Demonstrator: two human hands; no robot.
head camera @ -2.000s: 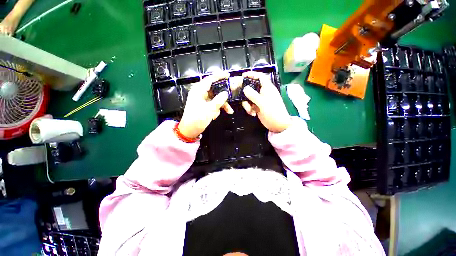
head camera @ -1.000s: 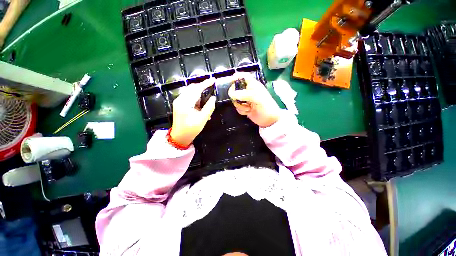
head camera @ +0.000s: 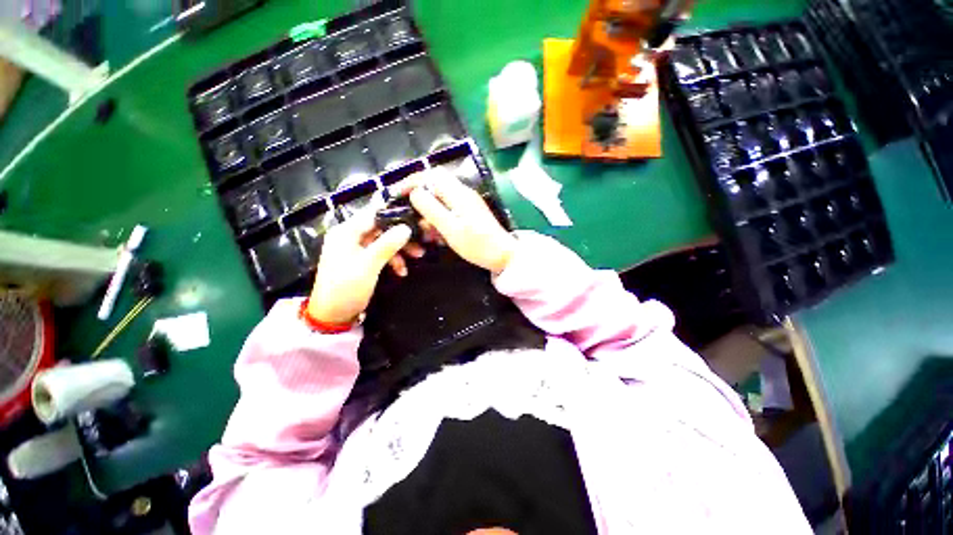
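My left hand (head camera: 353,261) holds a small black unit (head camera: 396,216) over the near edge of the left blister tray (head camera: 345,115). My right hand (head camera: 458,222) meets it, with its fingers on top of the same black unit. Whether one or two units are between the hands is hidden by the fingers. The tray holds black units in its far rows; several nearer pockets look empty.
The orange press (head camera: 603,115) stands to the right, with a white bottle (head camera: 513,102) and crumpled tissue (head camera: 540,190) beside it. The right blister tray (head camera: 779,167) lies beyond. Marker pen (head camera: 122,272), paper label (head camera: 183,331), white roll (head camera: 84,389) and fan (head camera: 21,350) are left.
The hands were apart with a black unit in each; now they have come together at one spot. The camera view has turned, so tray and press appear shifted left.
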